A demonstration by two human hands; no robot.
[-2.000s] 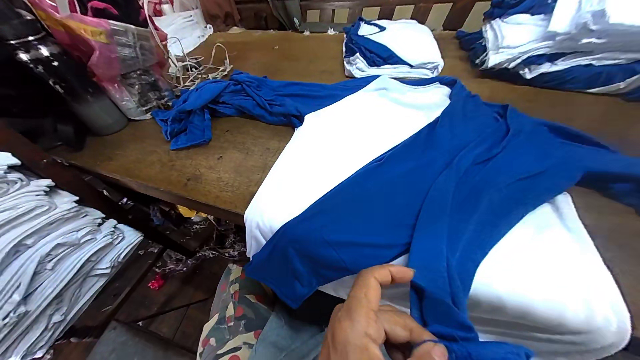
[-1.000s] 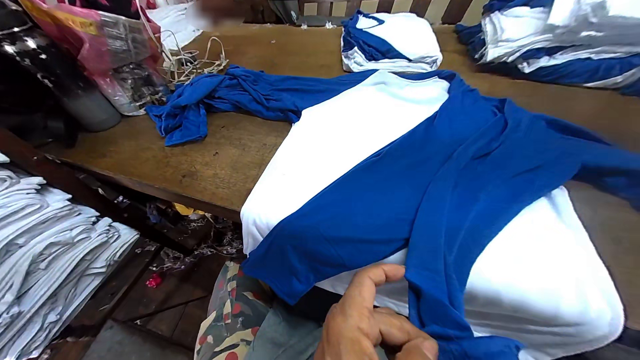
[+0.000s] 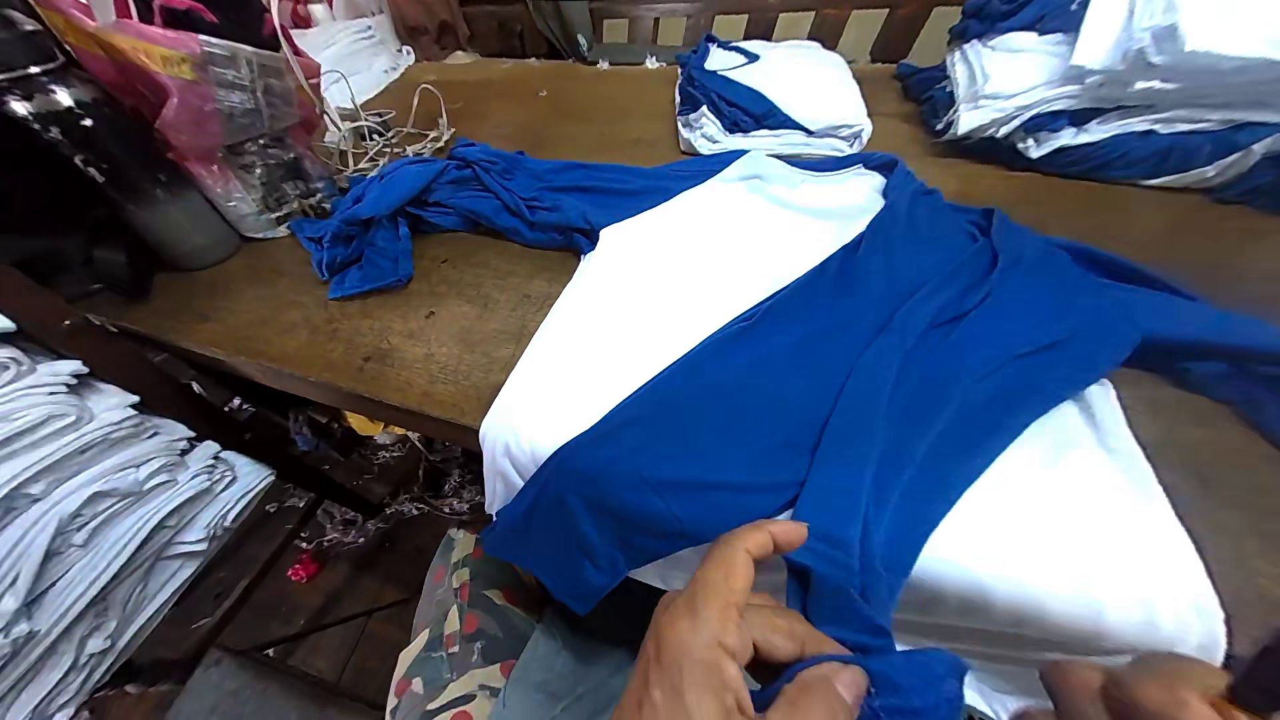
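A blue and white long-sleeved shirt [image 3: 760, 360] lies spread over the wooden table, its near edge hanging over the front. My left hand [image 3: 740, 640], at the bottom centre, pinches the cuff end of a blue sleeve [image 3: 860, 560] between thumb and fingers. At the bottom right corner my right hand [image 3: 1130, 690] is blurred and partly cut off by the frame; a dark object shows at its right side, too little in view to name. The other sleeve [image 3: 480, 200] lies bunched on the table at the left.
Behind the shirt sits a folded blue and white shirt [image 3: 790, 95]. A garment pile [image 3: 1120, 100] stands at the back right. Pink plastic bag [image 3: 190, 110], dark bottle [image 3: 110, 150] and tangled white cord [image 3: 390, 130] crowd the left end. White folded fabric [image 3: 110, 520] is stacked at the lower left.
My right hand has come into view at the lower right. My left hand stays at the sleeve end, and the shirt lies much as before.
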